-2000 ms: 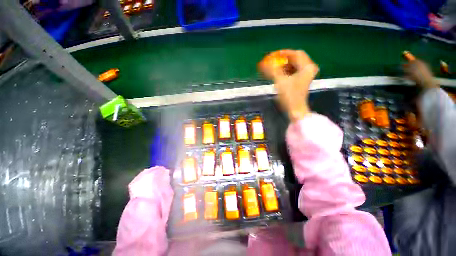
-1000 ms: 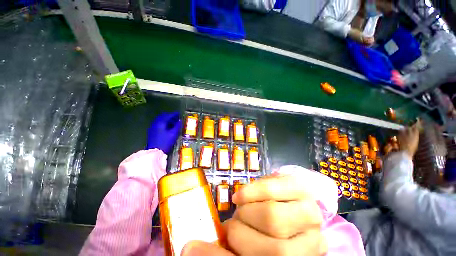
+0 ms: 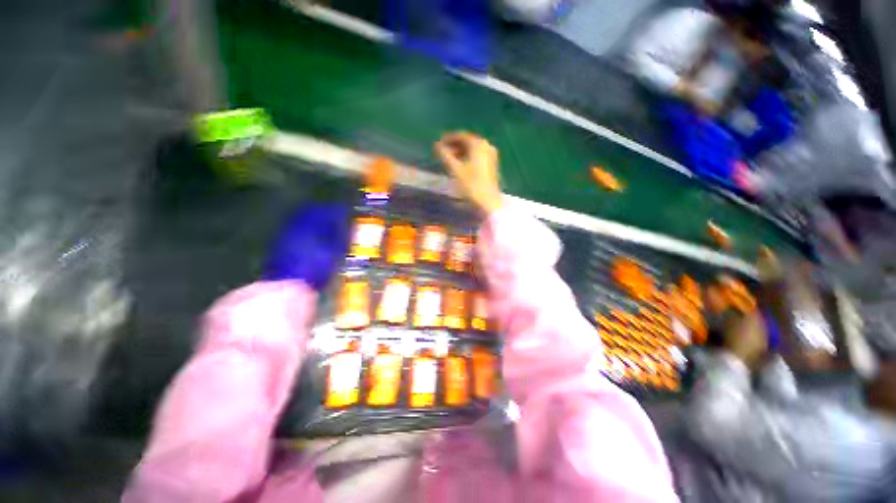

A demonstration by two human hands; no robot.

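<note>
A clear packing tray (image 3: 393, 424) lies on the dark bench in front of me, with rows of orange devices (image 3: 395, 301) lying in it, many showing white labels. One more orange device (image 3: 378, 175) is at the tray's top left, near the belt edge. My left hand (image 3: 307, 244), in a blue-purple glove, is beside the tray's left edge, blurred; its fingers cannot be made out. My right hand (image 3: 472, 169), bare, is over the near edge of the green conveyor belt, fingers curled and apart, with no device seen in it.
The conveyor belt (image 3: 393, 118) carries a loose device (image 3: 606, 179). A green packet (image 3: 234, 125) sits by the post (image 3: 196, 59). Glassy trays (image 3: 59, 324) are at left. A neighbour's tray (image 3: 639, 349), loose devices and arms are at right. Blue bins (image 3: 447, 34) are across the belt.
My right hand has moved from close to the camera, where it held a device, out to the belt edge. A device now shows at the tray's top left. The view has turned and blurred.
</note>
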